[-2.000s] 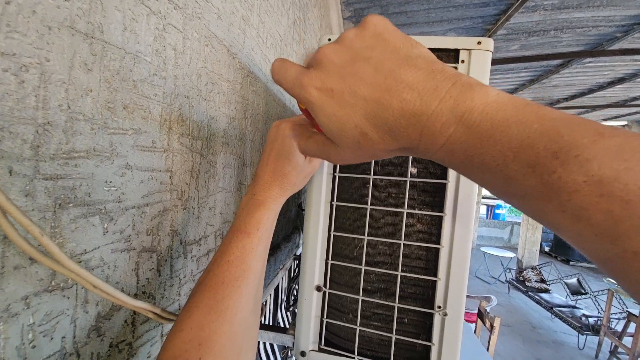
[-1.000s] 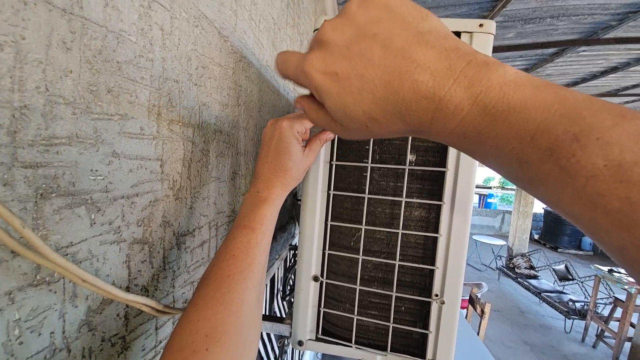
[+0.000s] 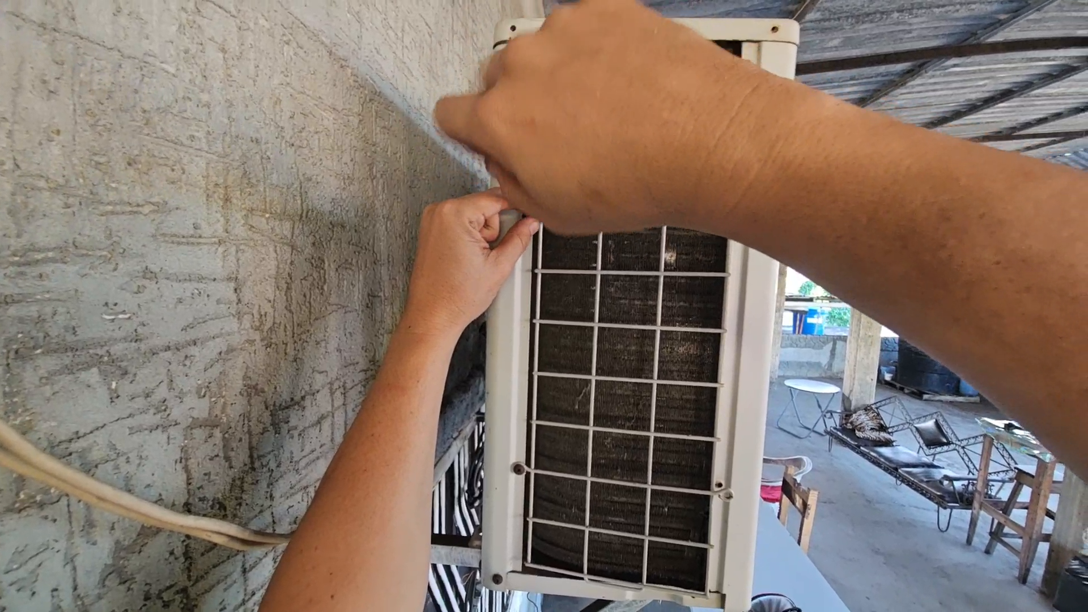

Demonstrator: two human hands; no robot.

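Observation:
The side of an air conditioner outdoor unit stands upright beside a rough wall, with a white wire grille over its dark fins. My left hand pinches at the unit's wall-side edge, thumb and finger near the grille's upper left; what lies between them is hidden. Above it, my right hand is curled in front of the upper part of the unit, slightly blurred. Its fingertips are out of sight, so I cannot tell what it holds. Screws sit in the lower casing.
The textured wall runs close along the left, with pale insulated pipes across it. A pale blue surface lies below the unit. Farther back are a round white table, a metal-framed bench and a wooden stool.
A red thing glimpsed between the hands two seconds ago is out of sight now. My right hand has changed its angle over the left, which stays at the unit's edge.

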